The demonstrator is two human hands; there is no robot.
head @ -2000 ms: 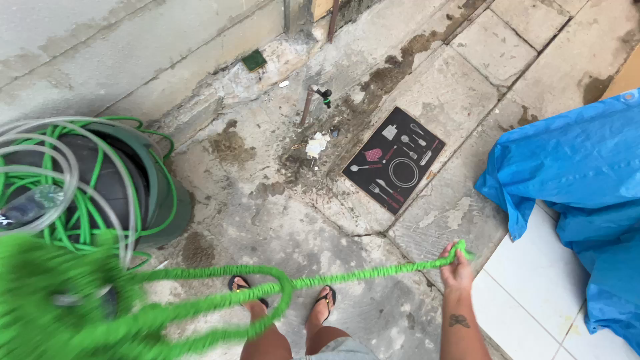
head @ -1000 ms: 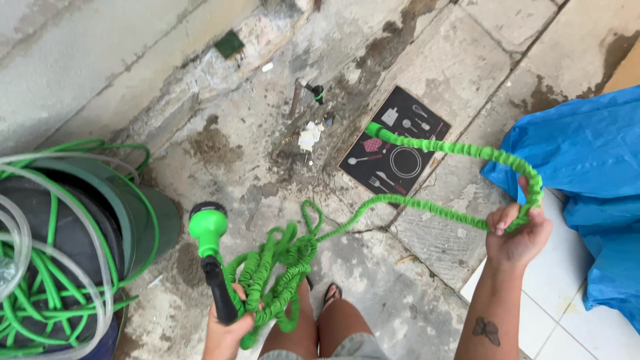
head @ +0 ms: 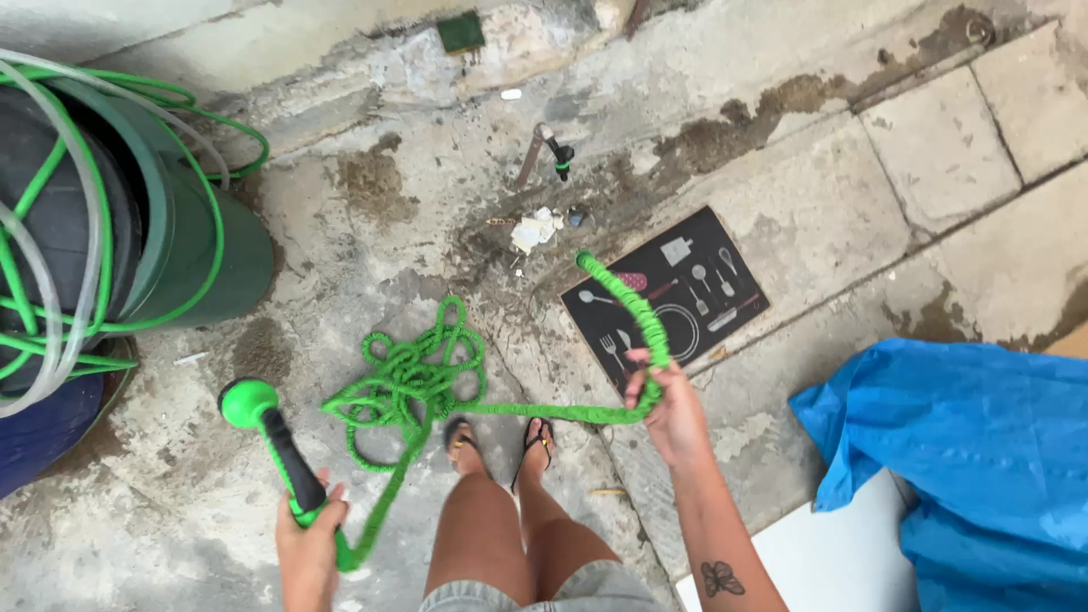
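My left hand [head: 312, 531] holds the lower end of a green and black hose spray nozzle [head: 285, 455], its round head pointing up and left. The green expandable hose [head: 416, 374] runs from the nozzle to a tangled heap on the concrete by my feet. From the heap it stretches right to my right hand [head: 665, 399], which grips it near its free end. That end curves up above the dark mat [head: 701, 289] printed with kitchen utensils. A tap with a black and green fitting [head: 561, 160] stands beyond the mat, apart from the hose end.
A dark green bin [head: 204, 246] with green and clear hoses over it stands at the left. Blue tarpaulin [head: 986, 425] covers white panels at the lower right. Pale scraps [head: 535, 229] lie below the tap. A concrete wall [head: 170, 25] rises at the upper left.
The bundled hose was at my left hand one second ago and is now down on the ground in a heap. My left hand has kept the nozzle; my right still holds the hose.
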